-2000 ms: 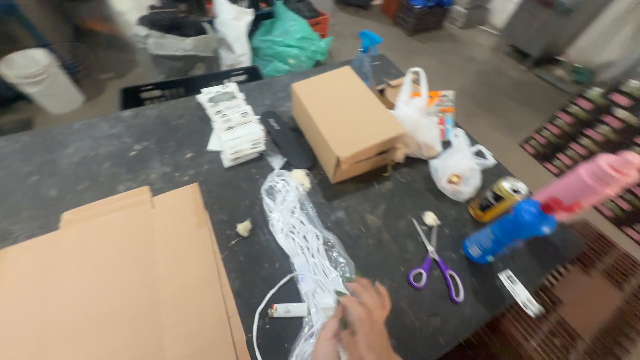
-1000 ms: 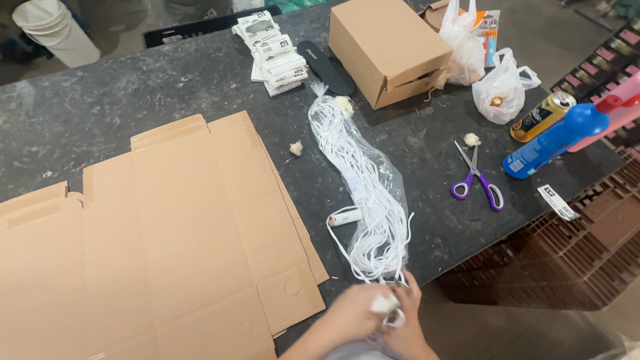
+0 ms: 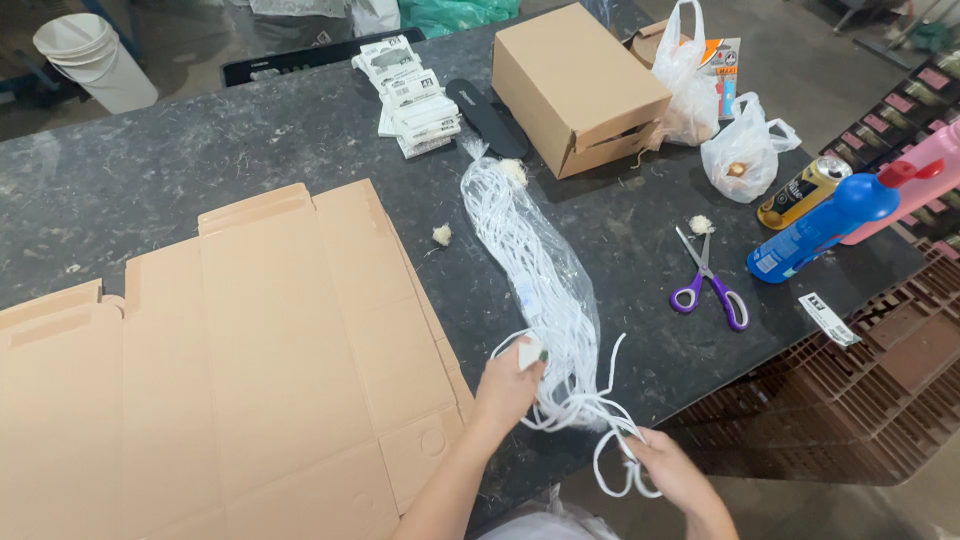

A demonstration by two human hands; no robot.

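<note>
A bundle of white cords [image 3: 517, 247] lies in a clear plastic bag on the dark table, with loops spilling from its near end. My left hand [image 3: 514, 382], over the bag's near part, holds a small white piece [image 3: 529, 355], perhaps a tag or paper; its exact kind is unclear. Looped cord ends [image 3: 619, 450] are held between the fingers of my right hand [image 3: 664, 461] at the table's front edge. Purple-handled scissors [image 3: 705, 281] lie to the right with their blades parted. Flattened cardboard [image 3: 285, 337] covers the table's left part.
A cardboard box [image 3: 577, 82] stands behind, beside a black insole [image 3: 487, 116] and a stack of printed labels [image 3: 412, 97]. Plastic bags [image 3: 742, 154], a drink can [image 3: 802, 191] and a blue bottle [image 3: 821, 225] are at the right. A brown plastic crate [image 3: 847, 397] sits beyond the table edge.
My hands, together at the bundle's near end one second ago, are now apart: the left is further up by the bag, the right is off to the right with cord loops drawn out.
</note>
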